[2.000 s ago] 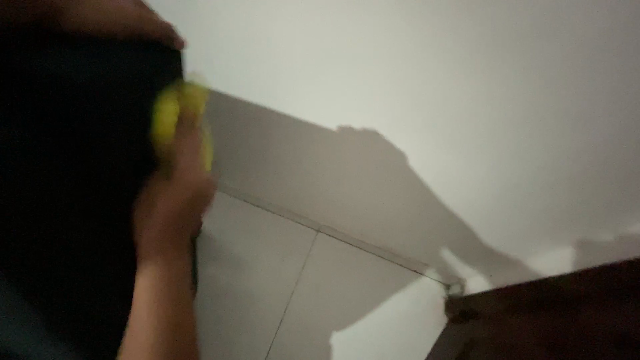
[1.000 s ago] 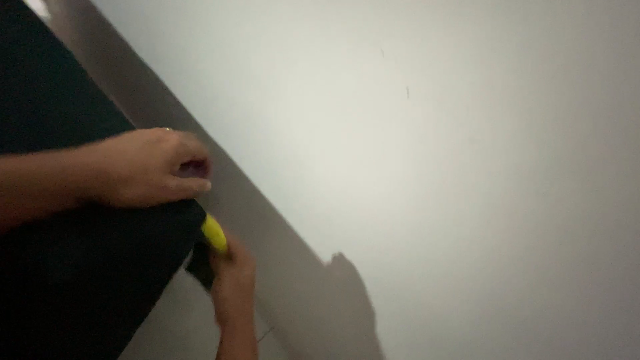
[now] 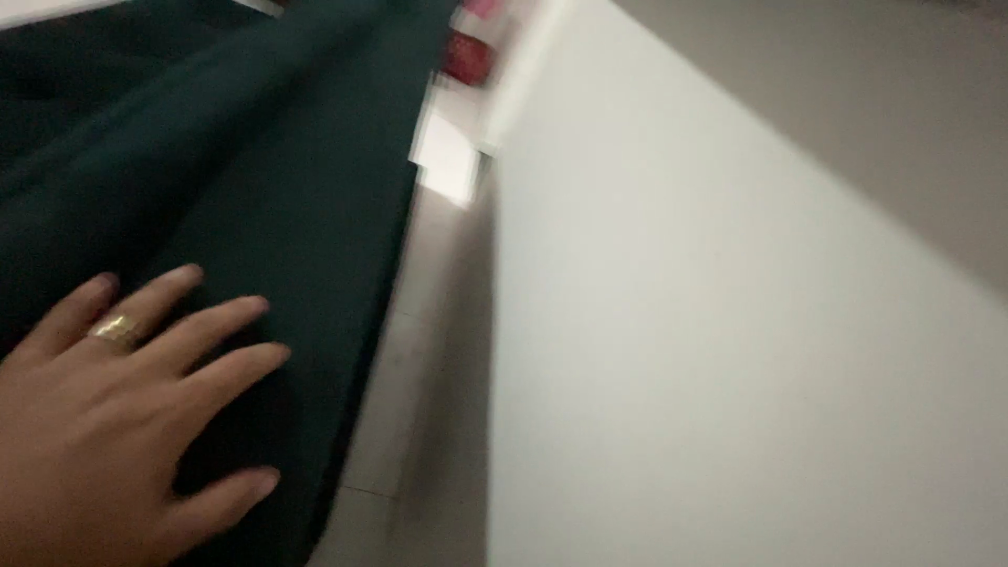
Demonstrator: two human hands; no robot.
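Note:
My left hand (image 3: 142, 402), with a gold-coloured ring (image 3: 116, 329) on one finger, lies palm down with spread fingers on a dark green cloth-like surface (image 3: 315, 197) at the lower left. Nothing is gripped in it. The green surface has soft folds towards the upper left, and its right edge runs down beside a narrow strip of floor. My right hand is out of view, and so is the yellow object it held earlier.
A white wall (image 3: 709, 315) fills the right side, with a shadow across its upper right. Between it and the green surface is a light tiled floor (image 3: 417, 354) with a bright patch. A blurred red object (image 3: 467, 59) is at the top centre.
My left hand was curled near the green edge and now lies spread on the surface. My right hand, with the yellow object, has left the view. The view has swung strongly.

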